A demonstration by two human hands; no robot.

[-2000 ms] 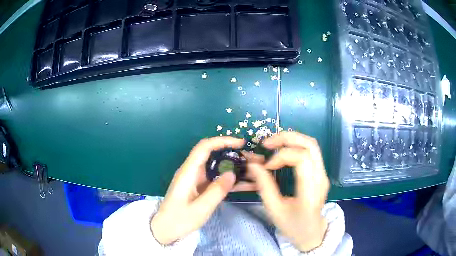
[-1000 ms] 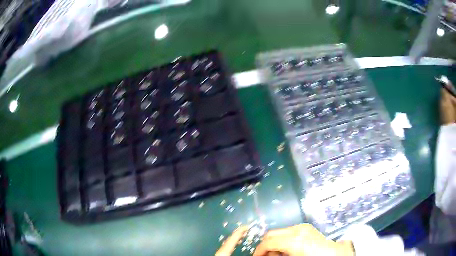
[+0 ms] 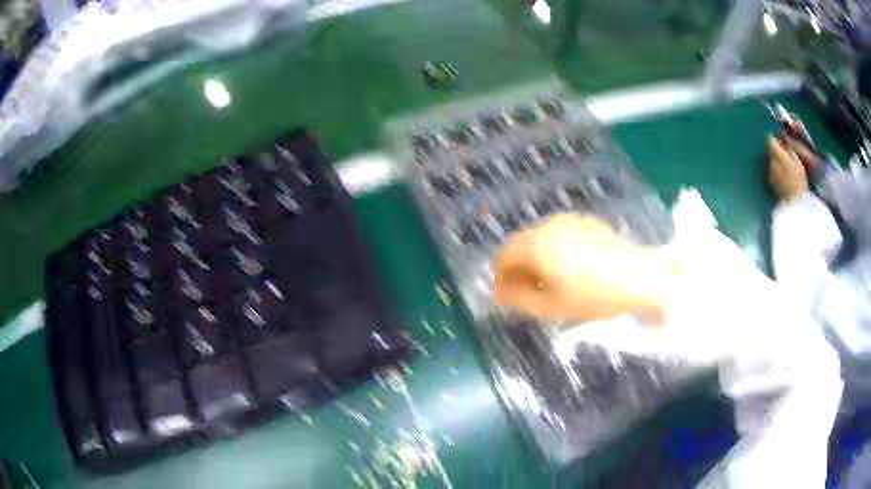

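My right hand (image 3: 568, 272), blurred, is over the middle of the clear blister tray (image 3: 535, 392), reaching in from the right. Its fingertips point down and left; whether they hold anything cannot be told. The clear tray has rows of small dark and metallic parts in its far half. The black blister tray (image 3: 349, 277) lies to the left, with glinting round housings (image 3: 253, 263) in several pockets; its near and right pockets look empty. My left hand is out of the picture.
Tiny pale pieces (image 3: 411, 458) are scattered on the green bench (image 3: 458, 377) between and below the trays. Another person's hand (image 3: 788, 167) and white sleeve are at the upper right. White film (image 3: 134, 67) is at the far left. A small dark item (image 3: 440, 72) lies beyond the clear tray.
The view has swung up and right from the near bench edge. My right hand has moved from the pale pieces onto the clear tray. My left hand and the held housing have left the picture.
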